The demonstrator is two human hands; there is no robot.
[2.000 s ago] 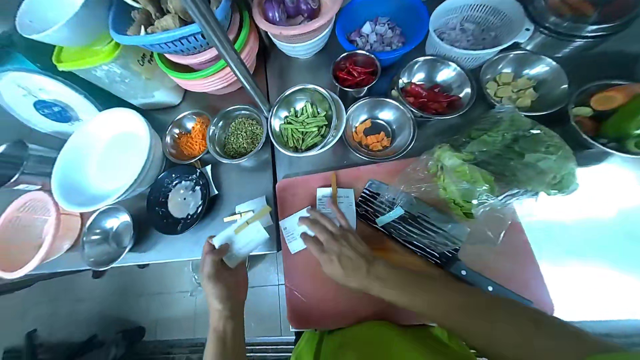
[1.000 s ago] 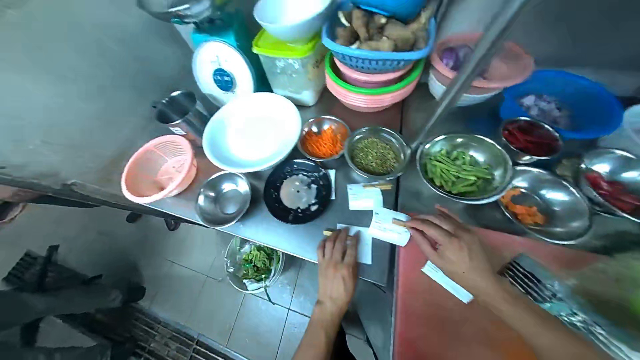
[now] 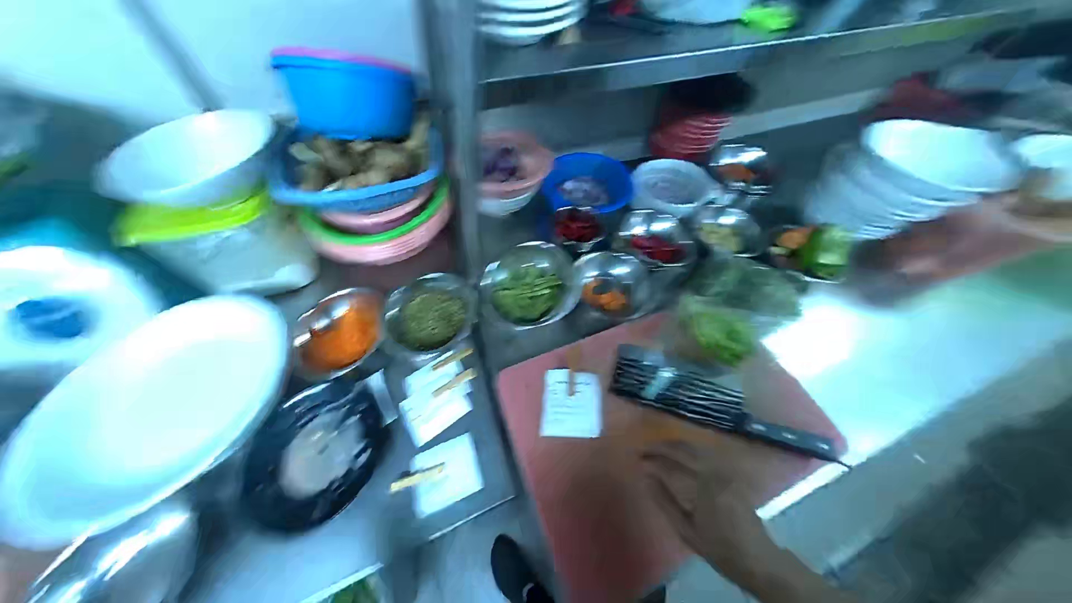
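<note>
My right hand, blurred, hangs over the red cutting board, with no object visible in it; whether its fingers are apart is unclear. Just beyond it lies a black-handled cleaver with a dark striped blade. A paper slip with a wooden clothespin rests on the board's left part. On the steel counter to the left are more slips with clothespins, and another clipped slip nearer me. A plastic bag of leafy greens touches the board's far edge. My left hand is out of view.
Steel bowls of green beans, cut carrot, shredded carrot and chopped herbs stand behind. A black plate and large white bowl are left. A metal post rises behind the counter. Another person's hand is far right.
The view has swung to the right and up. My right hand has left the slips and moved over the board. My left hand, on a slip a second ago, has gone out of view.
</note>
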